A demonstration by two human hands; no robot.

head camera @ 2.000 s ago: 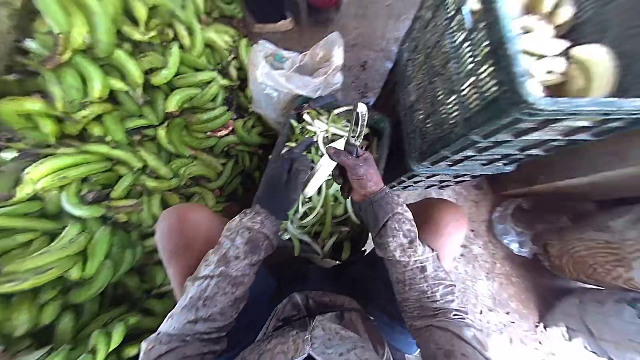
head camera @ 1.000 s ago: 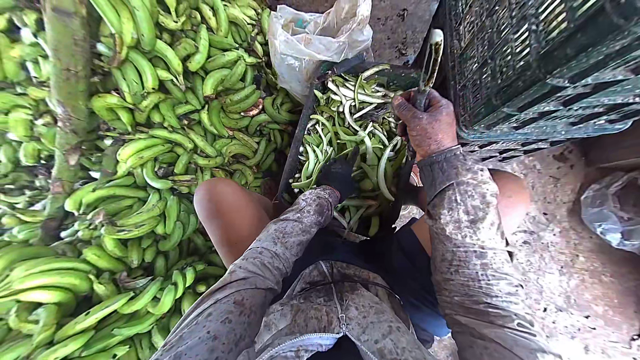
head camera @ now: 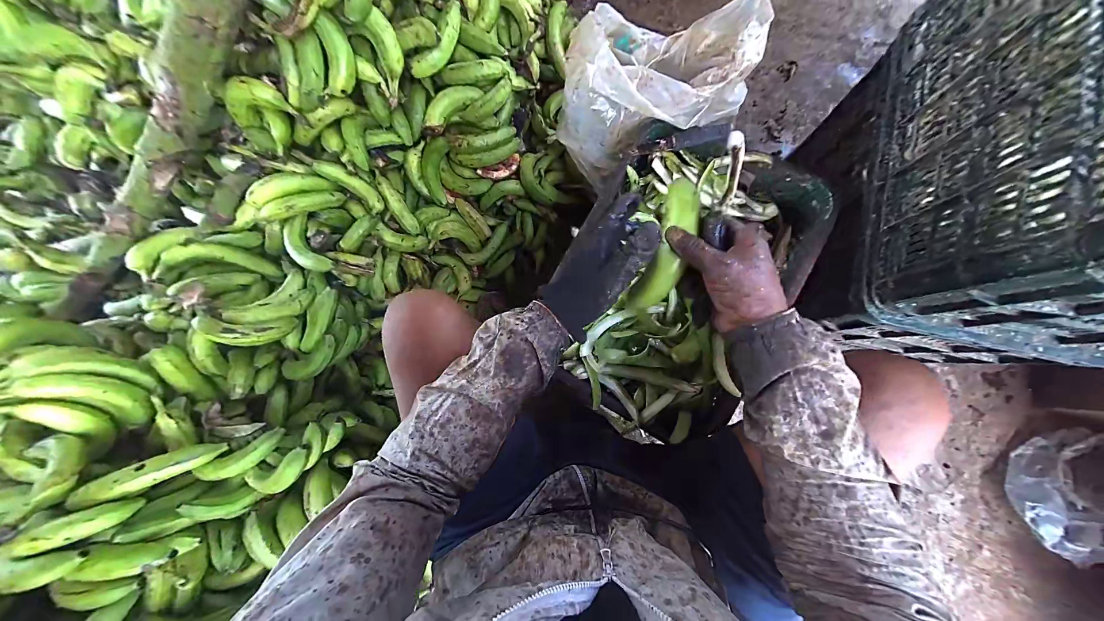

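Note:
My left hand (head camera: 604,259), in a dark glove, holds a green plantain (head camera: 662,267) upright over a dark plastic crate (head camera: 811,233). Bare and stained, my right hand (head camera: 737,272) grips a peeler (head camera: 733,168) with a pale tip, its thumb against the plantain's side. Part of the peeler is hidden in the fist. Green and whitish peel strips (head camera: 642,371) fill the crate below both hands, between my knees.
A large heap of green plantains (head camera: 285,319) covers the left side, with a thick stalk (head camera: 172,129) across it. A clear plastic bag (head camera: 660,78) stands behind the peels. Stacked dark crates (head camera: 992,190) rise at the right, near another clear bag (head camera: 1056,496) on the floor.
My left hand was down at the peels one second ago and now holds an unpeeled plantain. My right hand has moved leftward with the peeler, up against it.

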